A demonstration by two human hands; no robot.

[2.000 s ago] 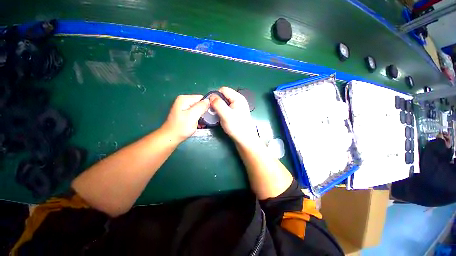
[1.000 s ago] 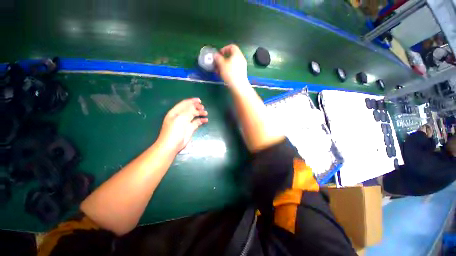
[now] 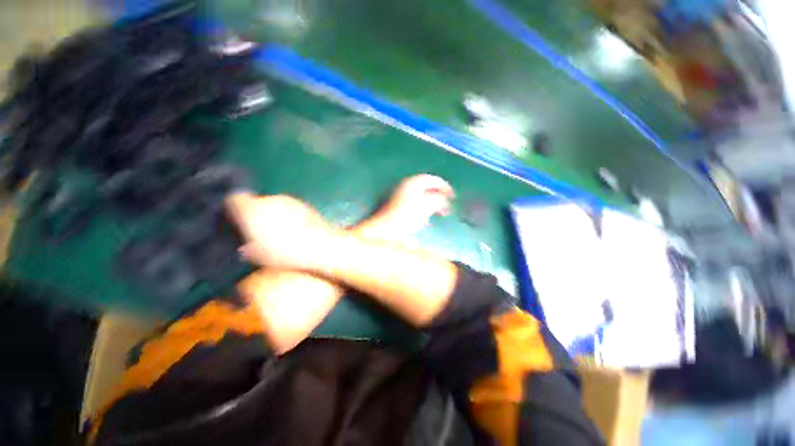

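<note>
The frame is strongly blurred. My right arm crosses over my left forearm. My right hand (image 3: pixel 266 228) is at the left, with its fingertips at the edge of the pile of black housings (image 3: pixel 166 183); whether it grips one cannot be told. My left hand (image 3: pixel 420 199) is over the middle of the bench, fingers bent, with no part clearly visible in it. A dark pad (image 3: pixel 475 212) lies on the bench just right of my left hand.
The blue tray (image 3: pixel 527 261) and white sheet (image 3: pixel 649 287) are at the right. Beyond the blue edge strip (image 3: pixel 392 118), the green conveyor (image 3: pixel 383 52) carries several blurred units. Cardboard boxes (image 3: pixel 617 401) show below the bench on both sides. A dark-clothed person shows blurred at far right.
My right hand has left the pale-faced unit at the conveyor and swung left to the pile. My left hand has moved right, under my right arm. The view has turned left.
</note>
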